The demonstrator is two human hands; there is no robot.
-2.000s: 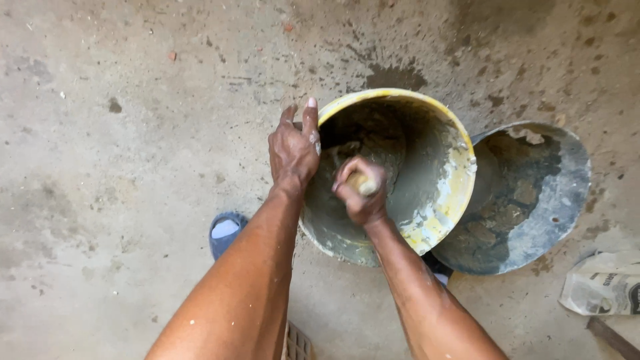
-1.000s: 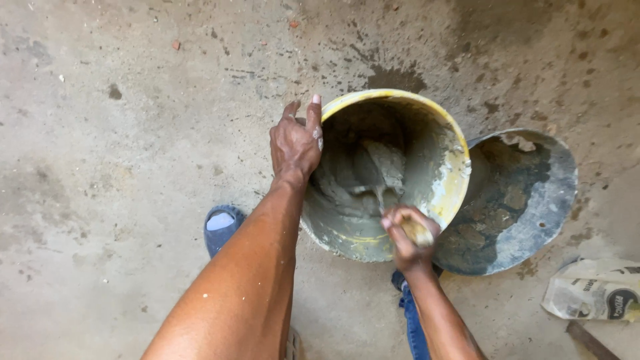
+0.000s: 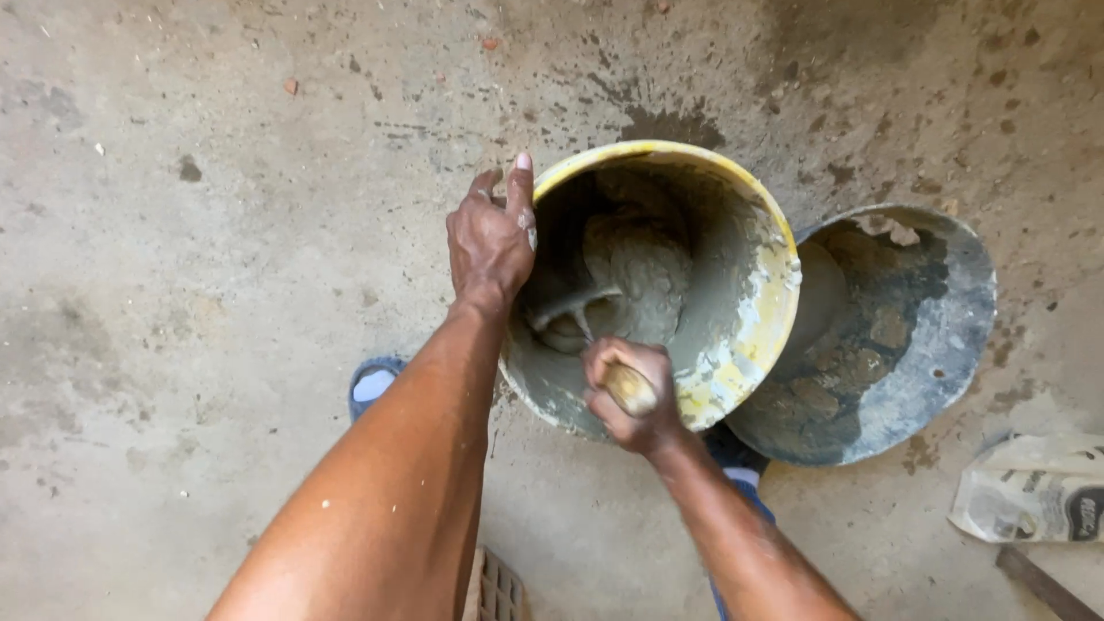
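Note:
A yellow-rimmed plastic bucket point(image 3: 780, 285) stands in front of me, its inner wall coated with grey paste. My left hand point(image 3: 492, 237) grips the left side of its rim, thumb and fingers around the edge. In my right hand point(image 3: 634, 392), at the near side of the bucket, is the wooden handle point(image 3: 630, 390) of a trowel. The trowel's metal part point(image 3: 573, 306) reaches down into the bucket, against the wet grey mortar or plaster point(image 3: 647, 276). Part of the blade is hidden in the mix and shadow.
A dark, mortar-stained round tub point(image 3: 914, 379) lies right of the bucket, touching or close to it. A printed bag point(image 3: 1026, 487) and a bar point(image 3: 1048, 582) are on the concrete floor at right. A brown slotted object point(image 3: 498, 586) is at the bottom. My sandalled feet flank the bucket.
My right hand has moved from over the bucket's middle to its near side, and the trowel now sits further left in the mix than a second ago. My left hand stays on the rim.

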